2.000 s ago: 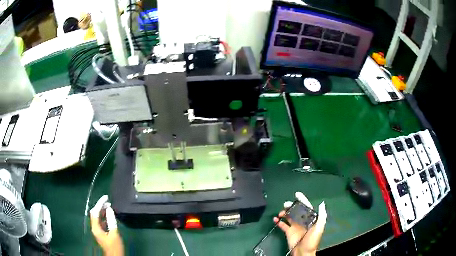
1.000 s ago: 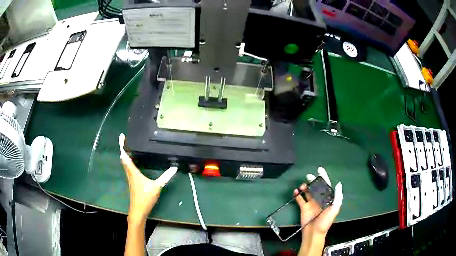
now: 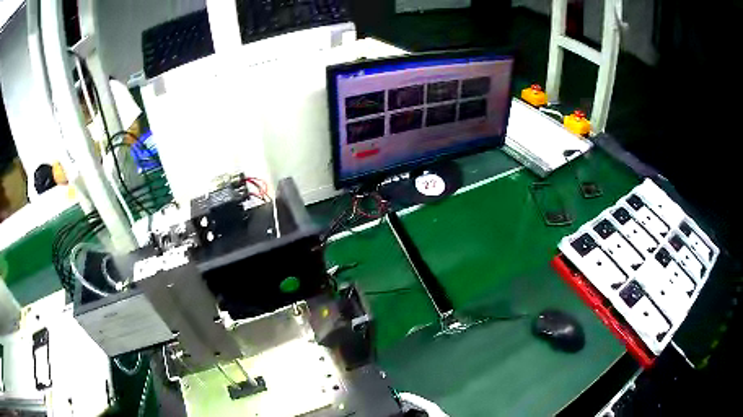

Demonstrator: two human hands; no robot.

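Observation:
Neither of my hands can be made out. A blurred white curved shape (image 3: pixel 420 404) is cut off by the bottom edge beside the machine; I cannot tell whether it is a fingertip or tubing. The black press machine (image 3: pixel 358 389) stands at the lower left, its front cut off. Its pale yellow-green fixture plate (image 3: pixel 303 381) lies under the small black press head (image 3: pixel 248 387), and no part shows on it. At right a white blister tray (image 3: pixel 645 259) with dark parts in its cells rests on a red base (image 3: pixel 604 311).
Two thin dark frame-like parts (image 3: pixel 557 218) lie on the green bench (image 3: pixel 489 277) behind the tray. A mouse (image 3: pixel 559 330) and long black bar (image 3: pixel 419 267) lie between machine and tray. The monitor (image 3: pixel 424 114) and yellow button boxes (image 3: pixel 577 123) stand behind; a white carrier (image 3: pixel 77 358) is at left.
The view has swung right and up, so the machine now sits lower left. Both hands, and the thin framed part held in my right hand, have left the picture.

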